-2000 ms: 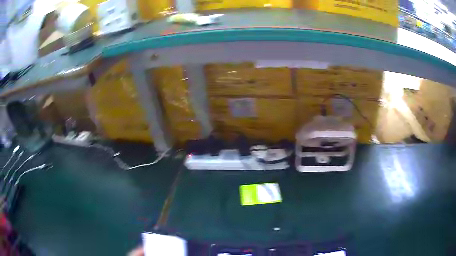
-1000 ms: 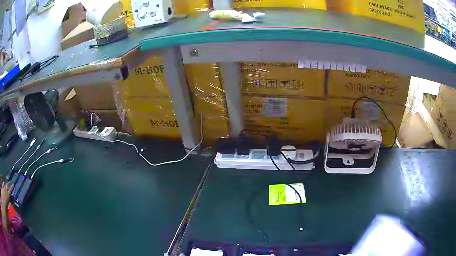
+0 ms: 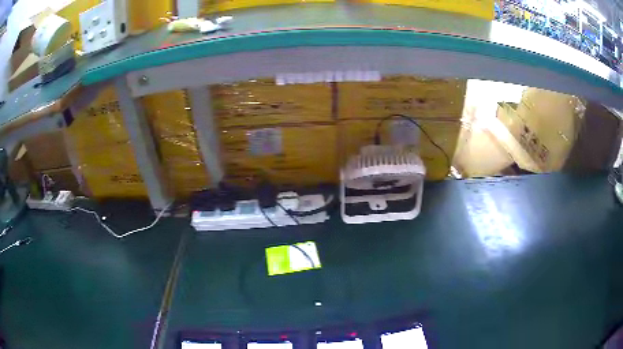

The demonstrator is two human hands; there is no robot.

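Note:
Several smartphones lie side by side at the bottom edge of the head view, cut off by it. Their visible screen parts are lit white: one at the left (image 3: 201,345), one beside it (image 3: 269,345), one right of that (image 3: 339,345) and one at the right (image 3: 404,339). Dark borders show around them. Neither of my hands can be made out in the picture. A green and white card (image 3: 292,258) lies mid-bench, with a thin black cable (image 3: 305,253) crossing it.
A white power strip (image 3: 259,217) with black plugs and a white fan (image 3: 381,187) stand at the back. Behind are yellow cartons (image 3: 280,157). A green-edged shelf (image 3: 307,39) crosses above. A white cable (image 3: 121,236) and small strip (image 3: 51,203) lie left.
The view has turned right since one second ago. The blurred white-screened phone at the lower right is now gone from there, and a lit phone shows at the row's right end.

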